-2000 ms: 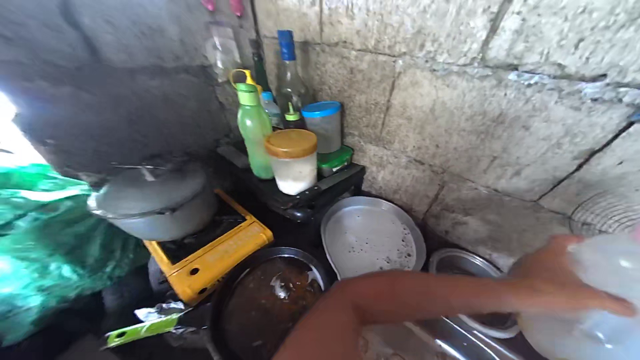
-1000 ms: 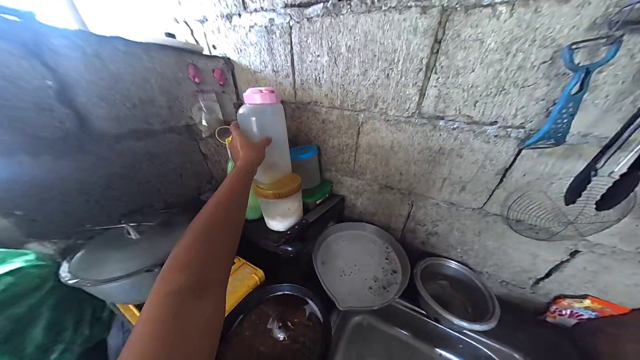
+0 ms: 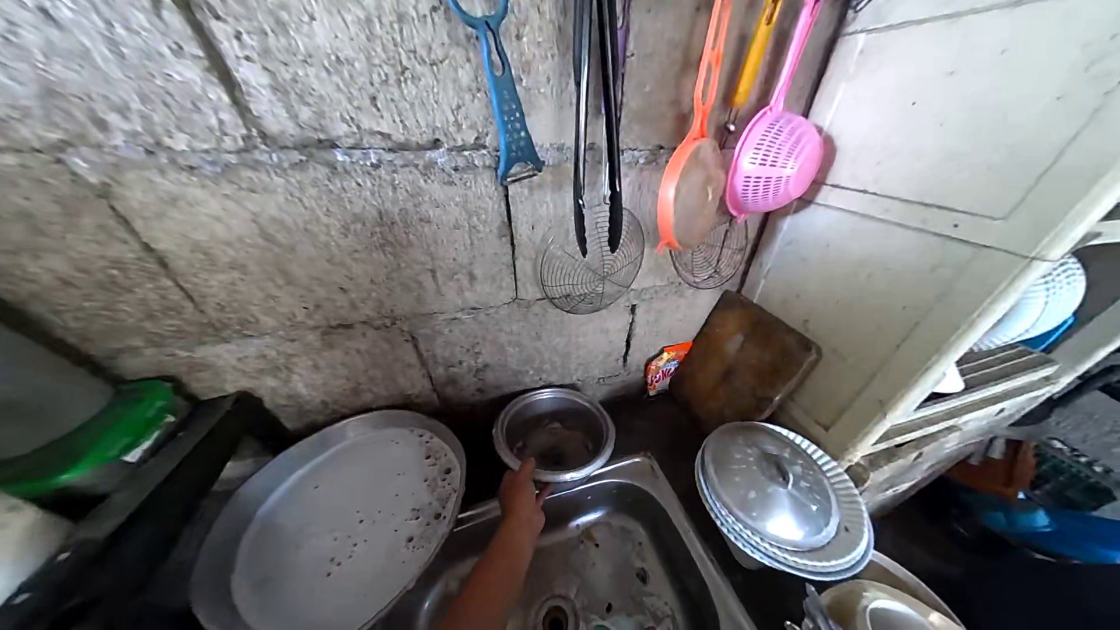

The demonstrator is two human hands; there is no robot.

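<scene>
My left hand (image 3: 522, 500) reaches up from the bottom edge and grips the near rim of a round metal bowl (image 3: 505, 437), one finger over the lip and another fingertip at its outer side. Some liquid or residue shows dark inside the bowl, which stands behind the stainless steel sink (image 3: 643, 516) near the block wall. To the left lies a large round metal pan (image 3: 341, 525) with greyish liquid and bubbles or specks in it. My right hand is out of view.
On the wall hang a blue peeler (image 3: 507, 105), black tongs (image 3: 612, 149), wire skimmers (image 3: 591, 271), an orange strainer (image 3: 696, 188) and a pink strainer (image 3: 774, 162). A wooden board (image 3: 744, 359) leans in the corner. Stacked plates under a metal lid (image 3: 770, 486) stand right of the sink.
The view has swung right. My left hand has let go of the pink-capped bottle, which it held by the jars one second ago, and is now at the metal bowl.
</scene>
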